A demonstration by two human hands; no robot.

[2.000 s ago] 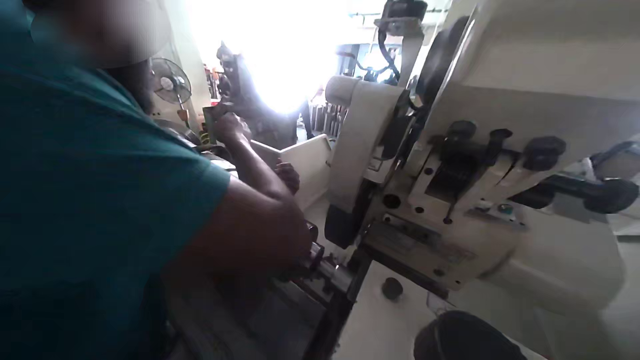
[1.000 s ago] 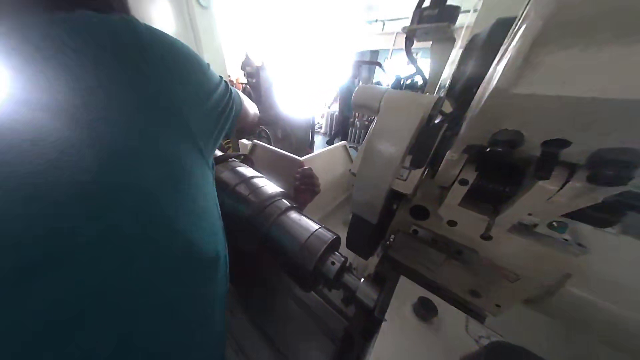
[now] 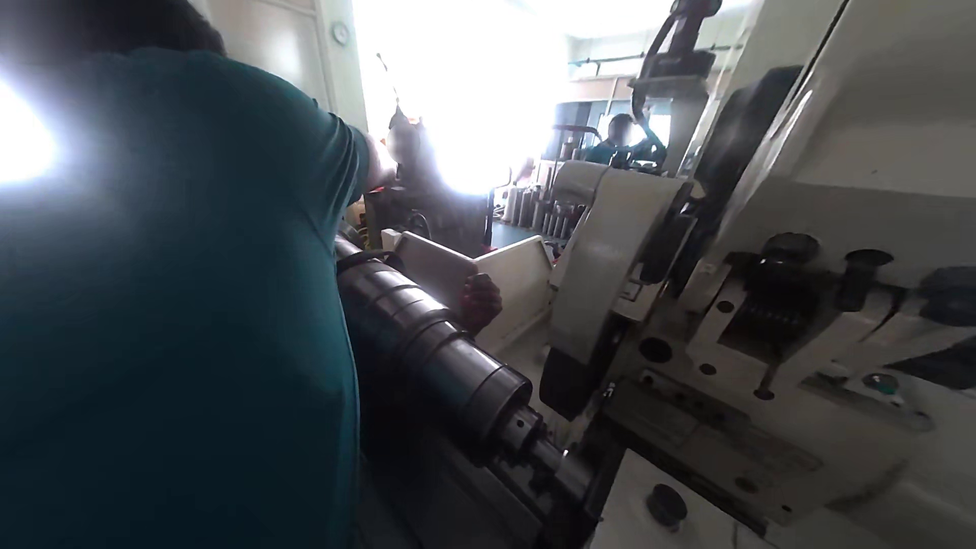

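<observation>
Neither of my hands shows in the head view. A large stepped steel cylinder (image 3: pixel 450 351) lies slantwise across the middle, its near end at a narrower shaft and a machine centre (image 3: pixel 545 450). A hand (image 3: pixel 482 299) with bent fingers is just beyond the cylinder, in front of a cream angled guard (image 3: pixel 518 267); it seems to belong to the co-worker, but its arm is hidden. The co-worker in a teal shirt (image 3: pixel 191 290) fills the left side, one arm (image 3: pixel 377 164) reaching away past the cylinder's far end.
A cream machine housing with dark knobs (image 3: pixel 791 248) takes up the right. A pale wheel guard or cover (image 3: pixel 602 252) stands beside the cylinder. A round black knob (image 3: pixel 667 503) is at the bottom. Farther back are upright cylinders (image 3: pixel 537 213) and another person (image 3: pixel 621 141) with a raised arm.
Two seconds ago the co-worker's forearms crossed in front of the cylinder; now the cylinder shows and the co-worker's back fills the left. The view has shifted somewhat.
</observation>
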